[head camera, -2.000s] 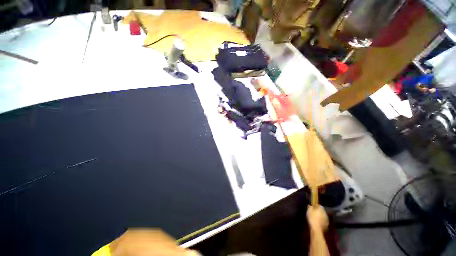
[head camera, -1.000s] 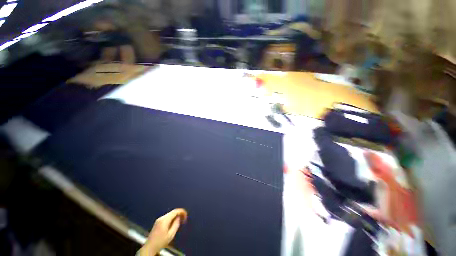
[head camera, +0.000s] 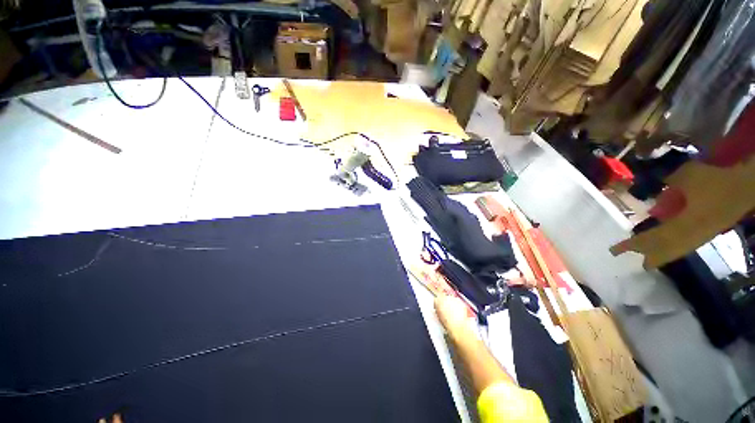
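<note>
A dark cloth (head camera: 248, 306) lies flat on the white table, with thin white chalk lines on it. My right hand (head camera: 451, 314), below a yellow sleeve, is at the strip of table beside the cloth's right edge. Its fingertips are at a small red-orange item (head camera: 439, 285); whether they grip it cannot be told. Dark looped handles (head camera: 429, 248), perhaps of shears, lie just beyond. My left hand (head camera: 111, 419) shows only as fingertips over the cloth at the bottom edge; the rest is cut off.
Folded dark pieces (head camera: 464, 227) and a dark bundle (head camera: 457, 161) lie on the right. A small electric cutter (head camera: 352, 169) with black cord stands beyond the cloth. Tan cardboard (head camera: 372, 111) and a red block (head camera: 286, 108) are at the far end. Patterns (head camera: 571, 58) hang at the right.
The view has swung about and steadied. My right hand, earlier at a long tan strip by the table's corner, is now beside the cloth near the red-orange item. Long chalk curves now show.
</note>
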